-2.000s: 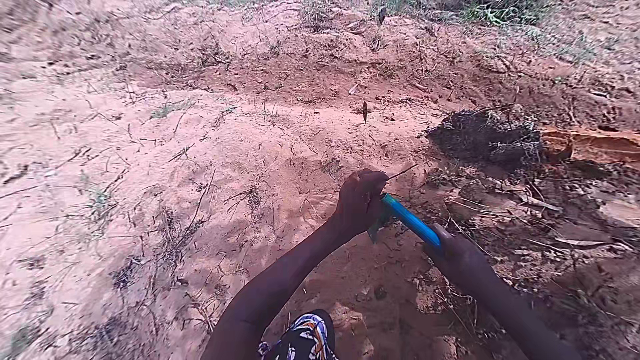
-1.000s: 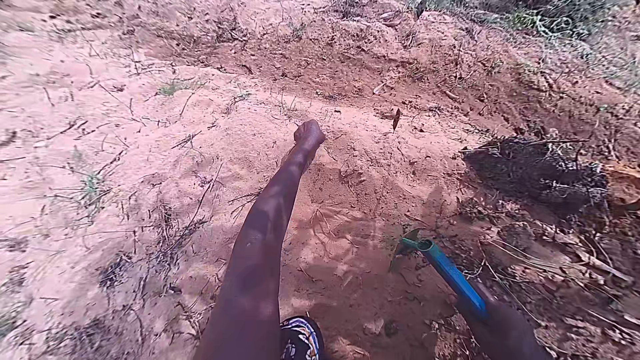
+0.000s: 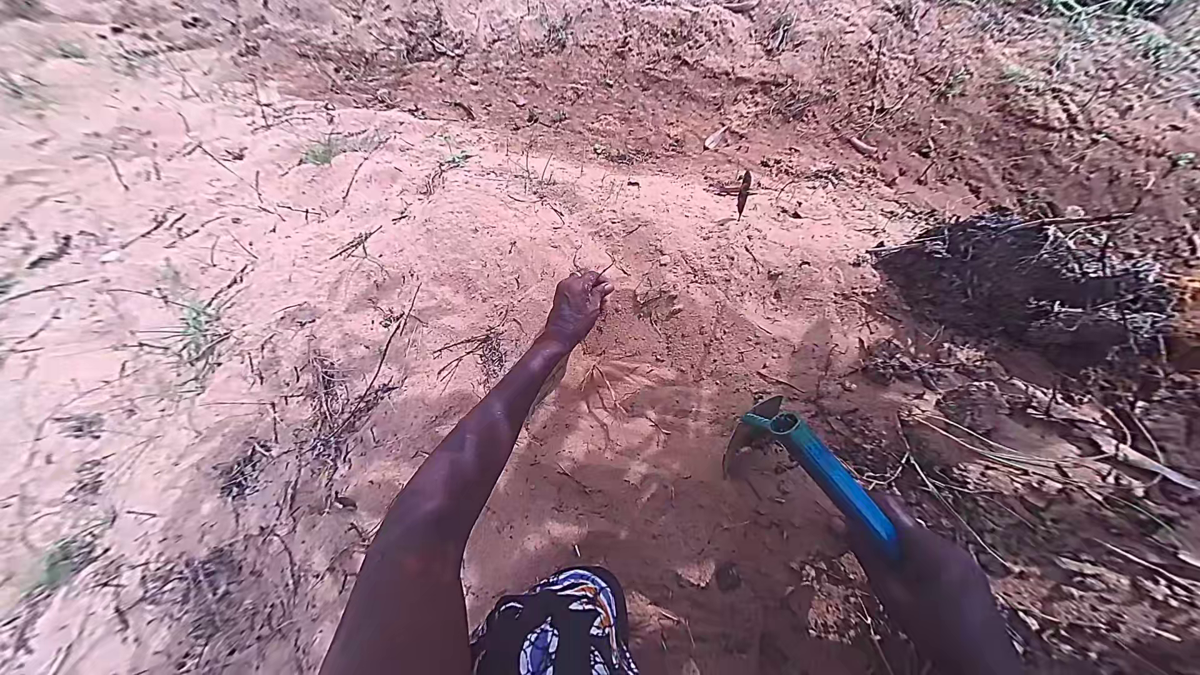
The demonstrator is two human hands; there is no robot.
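My left hand (image 3: 578,305) reaches forward over pale sandy soil (image 3: 525,225), its fingers curled. A thin dark twig or stem shows at the fingertips, and whether the fingers pinch it cannot be told. At the lower right, my right hand (image 3: 923,572) is closed around the blue handle of a small hand hoe (image 3: 830,469). The hoe's green and dark metal head points away from me, above shaded reddish soil. Patterned cloth (image 3: 553,628) shows at the bottom edge, between my arms.
A dark clump of dry plant matter (image 3: 1022,281) lies at the right, with dry stalks and leaf litter below it. An upright dark leaf or stick (image 3: 743,194) stands farther ahead. Small grass tufts (image 3: 197,328) and twigs dot the sand at left.
Two seconds ago both hands were together at the hoe; now they are apart. The left hand has moved away forward and left, and the right hand keeps the hoe at the lower right.
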